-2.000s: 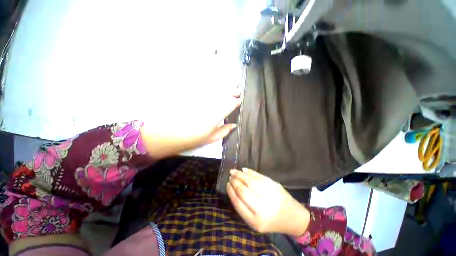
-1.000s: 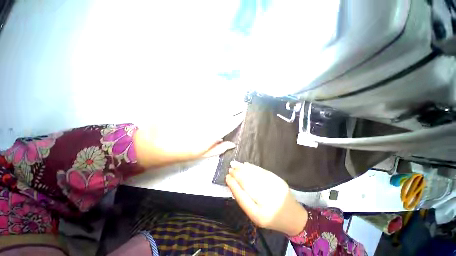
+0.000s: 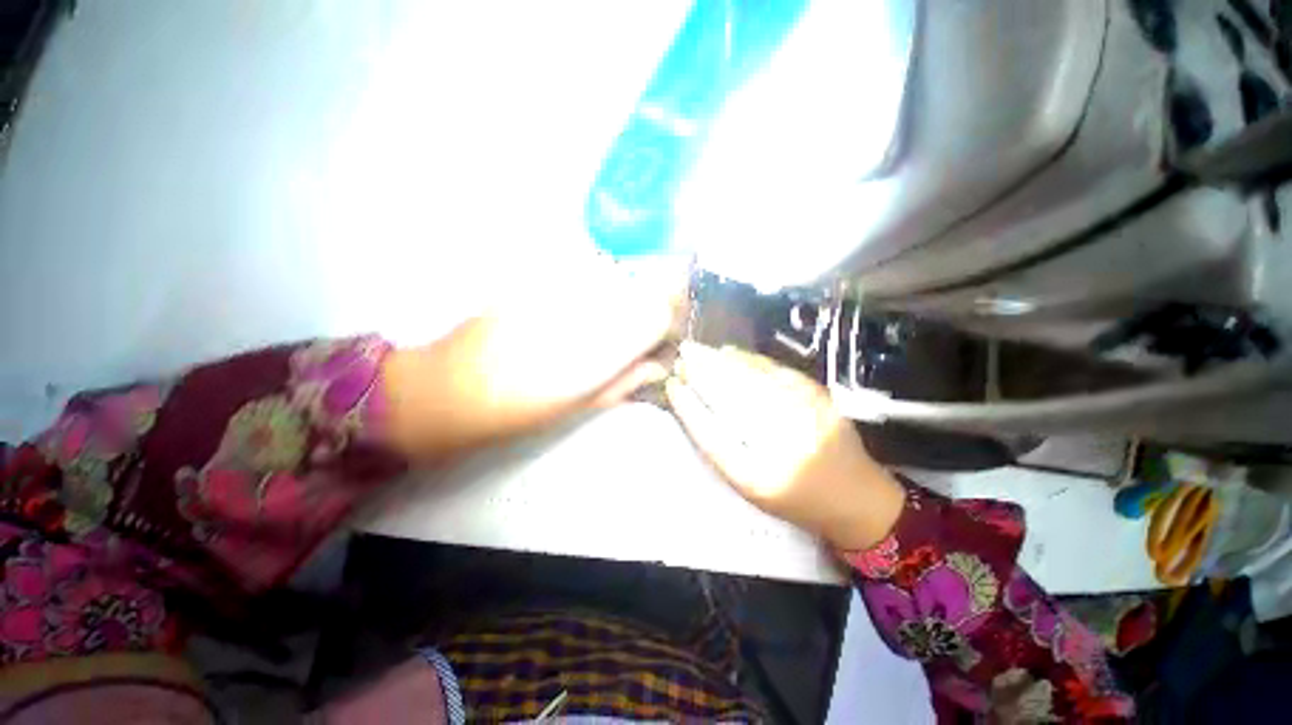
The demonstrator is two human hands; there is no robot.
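A dark brown garment panel lies under the white sewing machine head, mostly hidden by the machine and my right hand. My left hand lies flat at the panel's left edge, close below the needle area, its fingertips lost in glare. My right hand holds the panel's near edge between thumb and fingers, its fingertips almost touching my left hand. The presser foot and needle cannot be made out in the glare.
A bright blue translucent shield stands left of the machine head. Yellow-orange handled snips lie at the right, beside a blue-green handle. The white table's front edge runs above my lap.
The panel has moved up and away under the machine, so less of it shows. Both hands have moved up with it towards the needle area. The blue shield has come more clearly into view.
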